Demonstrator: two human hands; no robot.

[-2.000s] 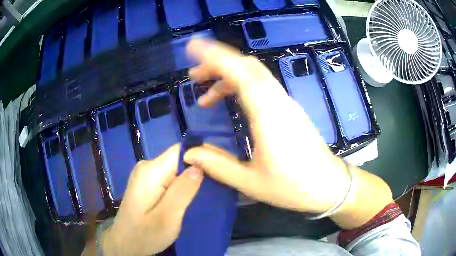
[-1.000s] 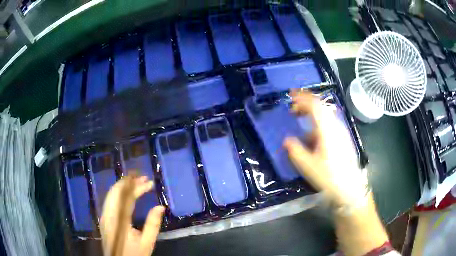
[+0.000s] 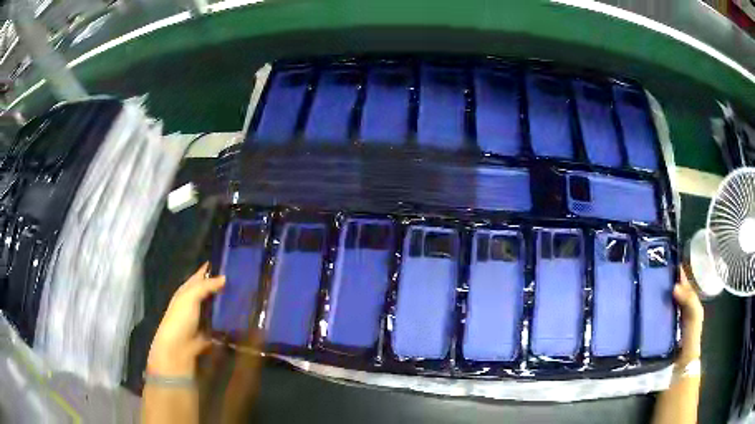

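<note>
A large glossy black tray holds blue phone cases in an upright back row, a sideways middle row and an upright front row. A front-row case has a dark camera area at its top. A dark see-through sheet lies across the left part of the middle row. My left hand is at the tray's left front edge, fingers at the rim. My right hand is at the right front edge, thumb on the rim. My hands hold the tray between them; the fingers underneath are hidden.
Whitish sheets lie under the tray. A stack of whitish sheets and a black tray are at the left. A small white block is left of the tray. A white fan stands at the right, partly cut off.
The right-hand case is now down in the front row, and my right hand has let it go. Both hands have moved out to the tray's sides. The view has shifted left.
</note>
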